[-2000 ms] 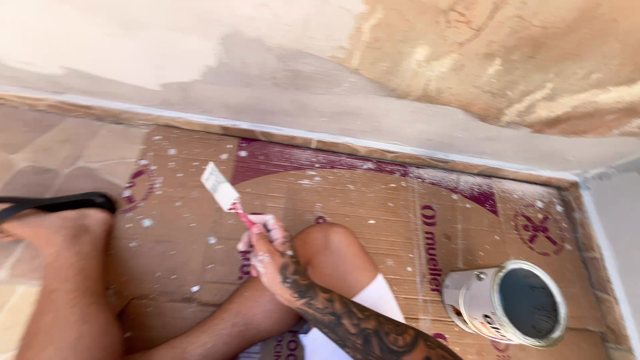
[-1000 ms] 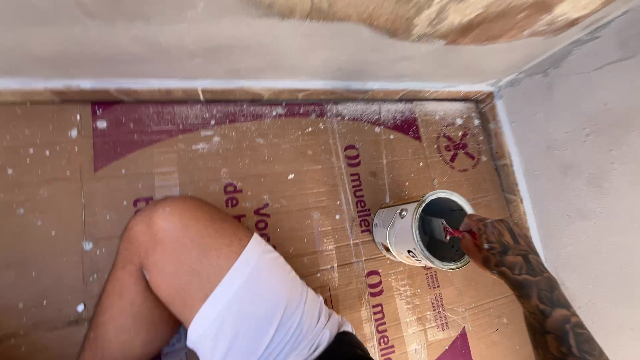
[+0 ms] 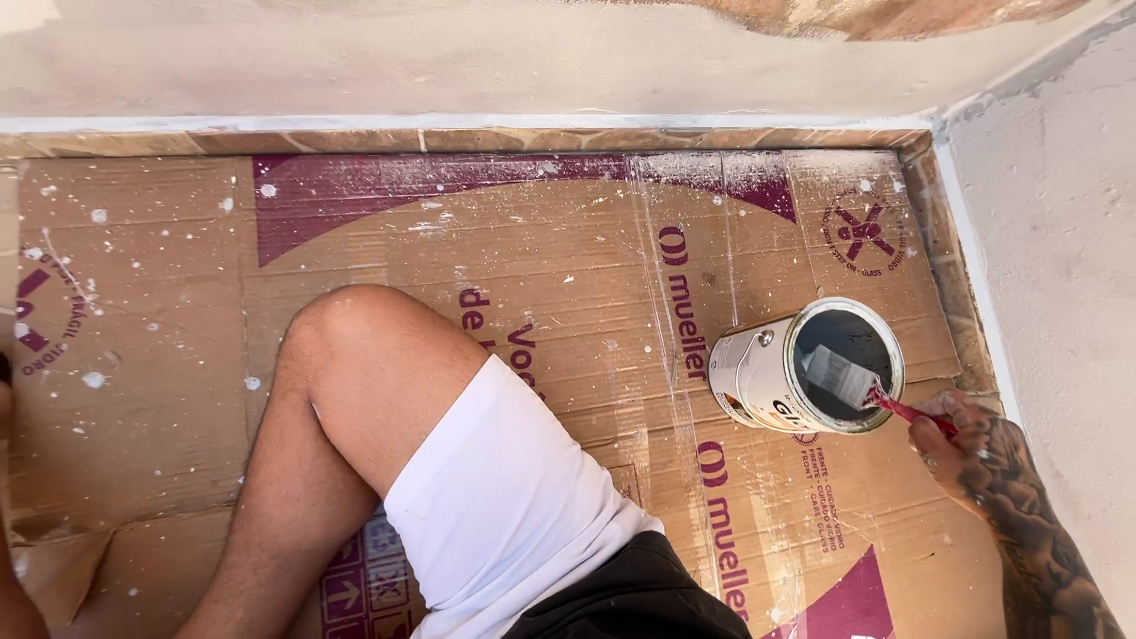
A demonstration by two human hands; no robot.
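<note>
My right hand (image 3: 954, 441), at the lower right, grips the red handle of a paintbrush (image 3: 841, 377). The brush's pale, paint-coated bristles are within the mouth of a round metal paint can (image 3: 754, 373), over its dark grey interior. The can is on the cardboard, to the right of my bent knee, with its mouth facing the camera. White paint marks my fingers. My left hand is out of view.
Paint-spattered cardboard (image 3: 568, 266) covers the floor. Stone-pattern skirting (image 3: 497, 140) runs along the back wall (image 3: 444, 62) and turns at the corner beside the right wall (image 3: 1056, 204). My bent leg (image 3: 355, 373) takes up the lower middle.
My right hand has moved right with the brush, from over the cardboard by my knee to the paint can. The bristles have entered the can's mouth. The view has shifted right.
</note>
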